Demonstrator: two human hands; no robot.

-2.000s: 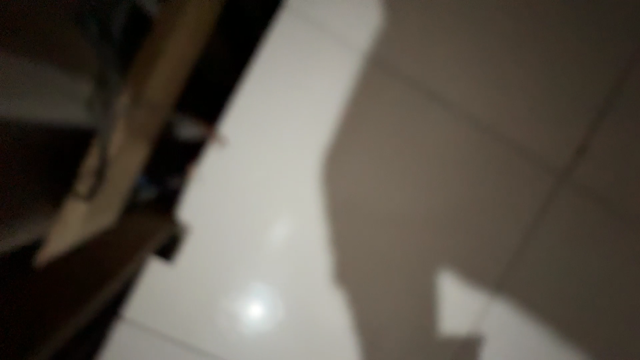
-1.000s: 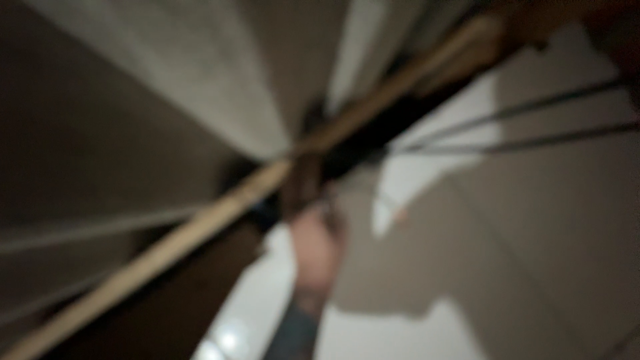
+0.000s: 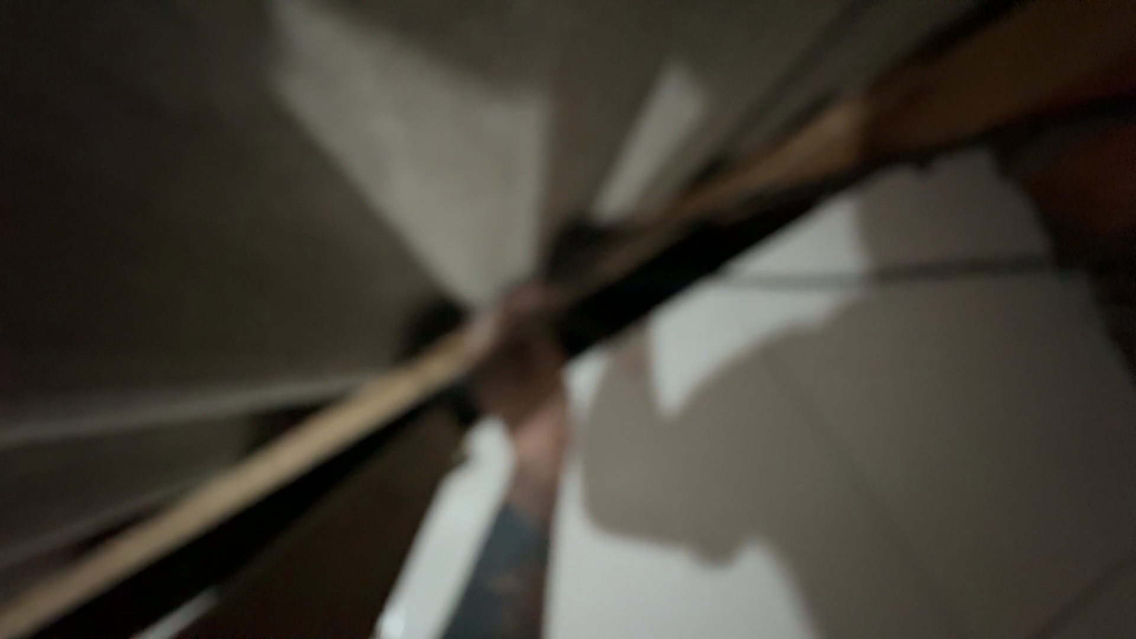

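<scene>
My left hand, as it appears from the arm's angle, reaches up from the bottom centre to the light wooden edge of a piece of furniture. It lies against or over that edge, beside a dark blurred thing. Blur and dim light hide the fingers, so a grip cannot be made out. The forearm looks dark blue-grey, as a sleeve or a marking. My right hand is not in view.
The wooden edge runs slantwise from lower left to upper right. A thin dark cable or rod crosses above the glossy tiled floor, where shadows fall. Pale panels or cloth fill the upper left.
My left hand, not seen two seconds ago, came into view at the wooden edge and has moved up onto or against it. Two thin dark lines showed at the right a second ago; one shows now.
</scene>
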